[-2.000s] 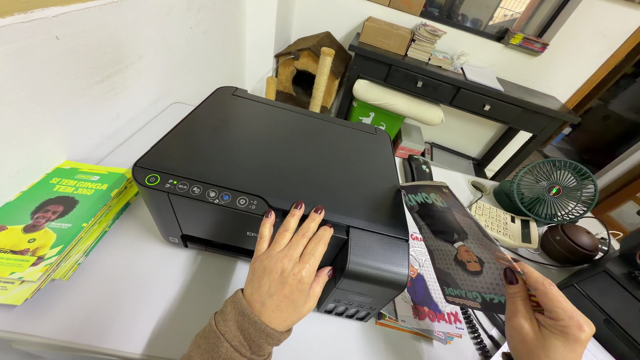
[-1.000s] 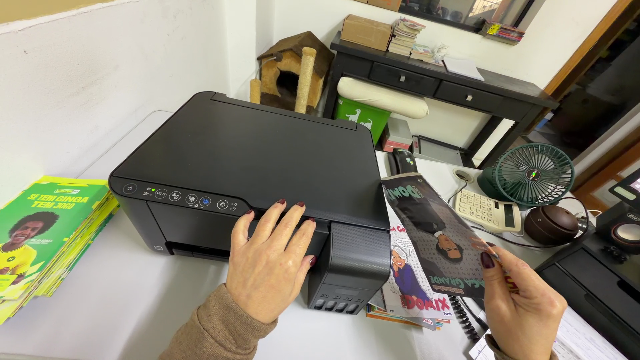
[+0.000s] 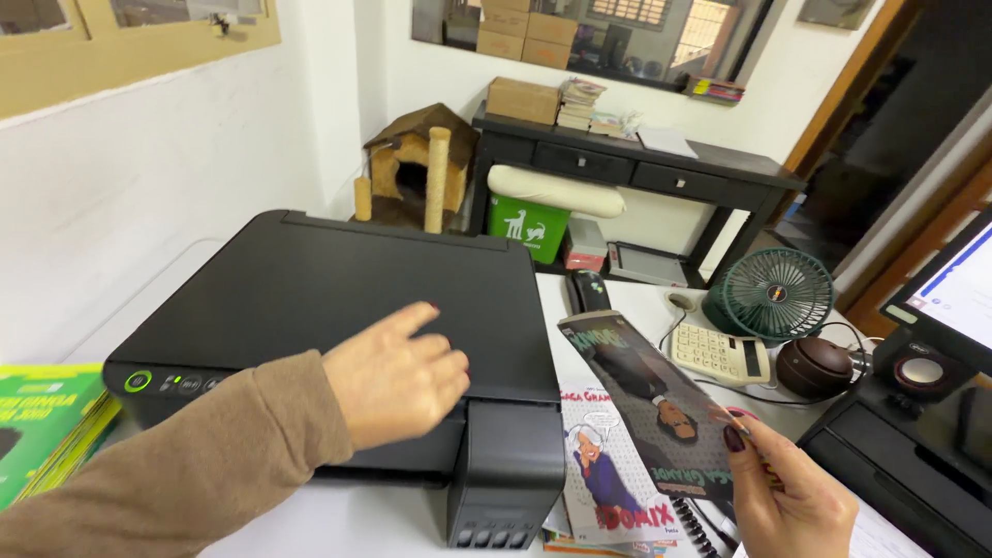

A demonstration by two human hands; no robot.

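Note:
A black ink-tank printer (image 3: 341, 302) stands on the white desk with its lid closed and its power button lit green. Over the right part of its lid is my left hand (image 3: 399, 372), holding nothing, its index finger extended and the others loosely curled; whether it touches the lid I cannot tell. My right hand (image 3: 783, 480) grips the lower right corner of a dark comic booklet (image 3: 659, 411) between thumb and fingers. Below the booklet, a white comic booklet (image 3: 612, 480) with a cartoon figure tops a small pile beside the printer's ink tanks.
Green and yellow magazines (image 3: 46, 418) are stacked at the left. Right of the booklets are a calculator (image 3: 717, 353), a green fan (image 3: 775, 294), a round brown object (image 3: 823, 366), a coiled cord (image 3: 694, 527) and a black device (image 3: 907, 449). A telephone handset (image 3: 589, 291) lies behind.
My left hand has left the printer's front edge and moved over its lid, the forearm now covering part of the control panel. My right hand still holds the dark booklet. The view has tilted up.

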